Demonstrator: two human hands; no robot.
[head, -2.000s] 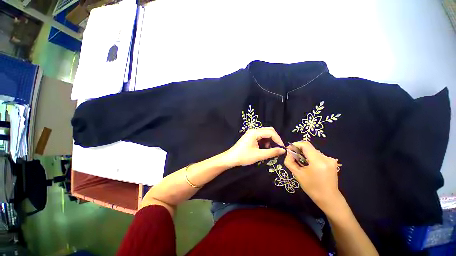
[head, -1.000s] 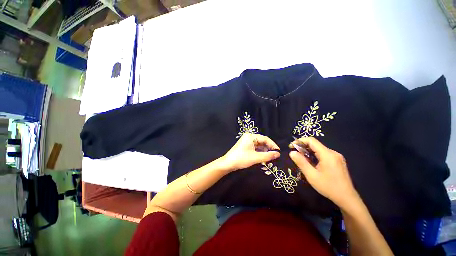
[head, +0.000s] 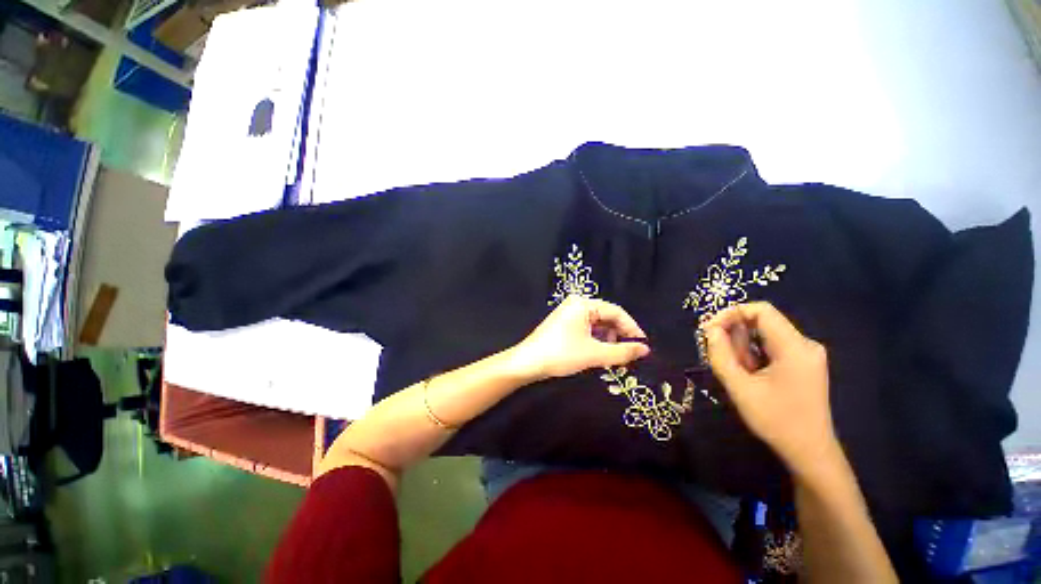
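The black blouse (head: 457,251) lies spread on the white table, its stand collar (head: 668,183) toward the far side. Pale embroidery (head: 721,285) of flowers and leaves decorates the chest. My left hand (head: 588,339) is over the chest, thumb and fingertips close together at the centre front. Whether it pinches thread or cloth cannot be told. My right hand (head: 771,371) is right of it, fingers curled and thumb near the index fingertip beside the embroidery. A small dark, glinting thing (head: 705,394) shows just left of my right palm; whether the hand holds it is unclear.
White papers or folders (head: 234,126) lie at the table's left side. Below the left sleeve is a reddish-brown open compartment (head: 240,439). Blue bins (head: 976,548) stand at the lower right. Shelving and boxes are at the upper left.
My right hand has moved right, away from my left hand, and turned. My left hand stays near the centre front. The small tool seen between my right fingers earlier no longer shows there.
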